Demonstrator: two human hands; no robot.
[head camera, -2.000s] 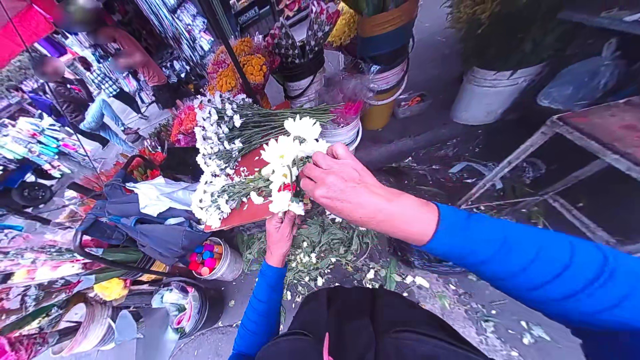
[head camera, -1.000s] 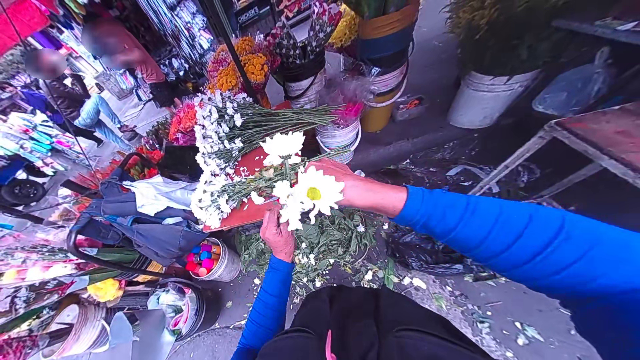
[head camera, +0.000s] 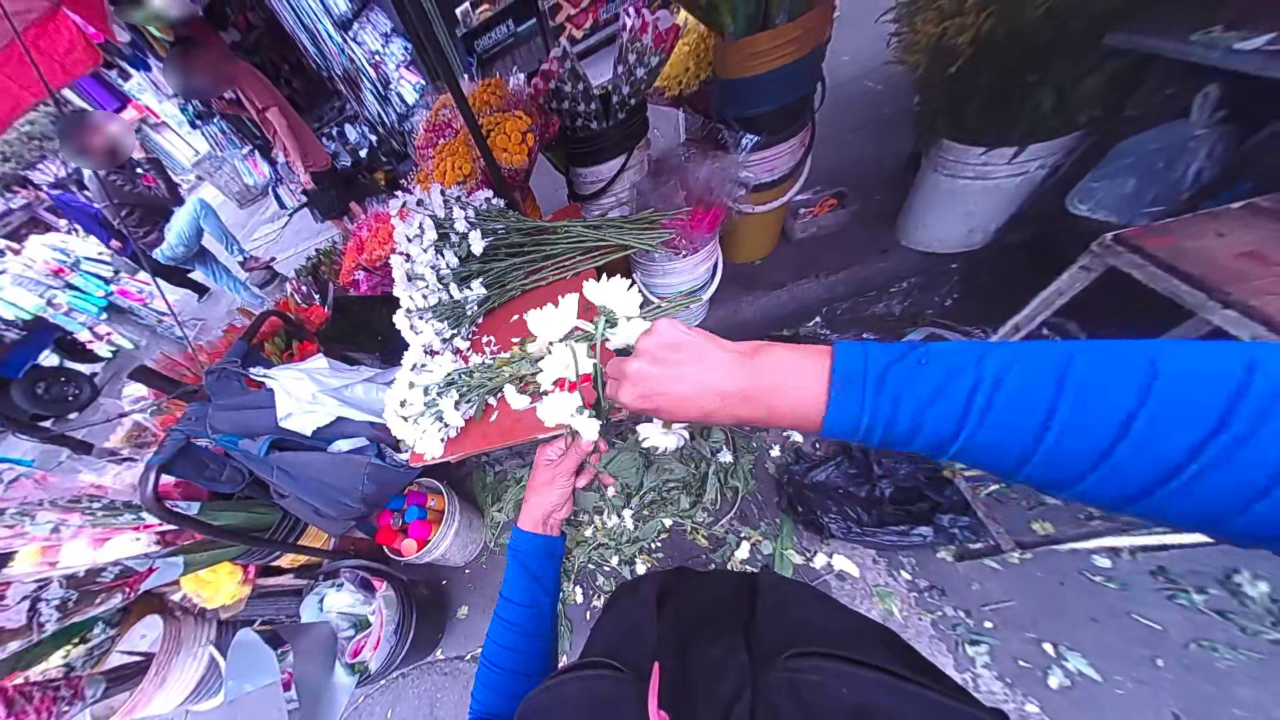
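Observation:
My right hand (head camera: 665, 372), back of the hand toward me, is closed around green stems at the right side of several white daisy-like flowers (head camera: 565, 362). Below those blooms, my left hand (head camera: 558, 480) has its thumb and fingers close together by the lower flowers; what it pinches is hard to see. Another white bloom (head camera: 662, 435) hangs just under my right hand. Behind lies a red board (head camera: 500, 432) bearing bunches of small white flowers (head camera: 425, 300), their cut green stems (head camera: 580, 240) pointing right.
Stripped leaves (head camera: 650, 500) litter the ground below the board. Buckets of flowers stand beyond it, with a white bucket (head camera: 985, 195) at upper right and a small table (head camera: 1210, 260) beside it. A bucket of coloured balls (head camera: 450, 530) and dark clothing (head camera: 290, 450) are at left. People sit farther back.
My right hand has moved left from its place one second ago. The large open bloom that faced me beside it then no longer faces me there; a bloom now hangs below the hand.

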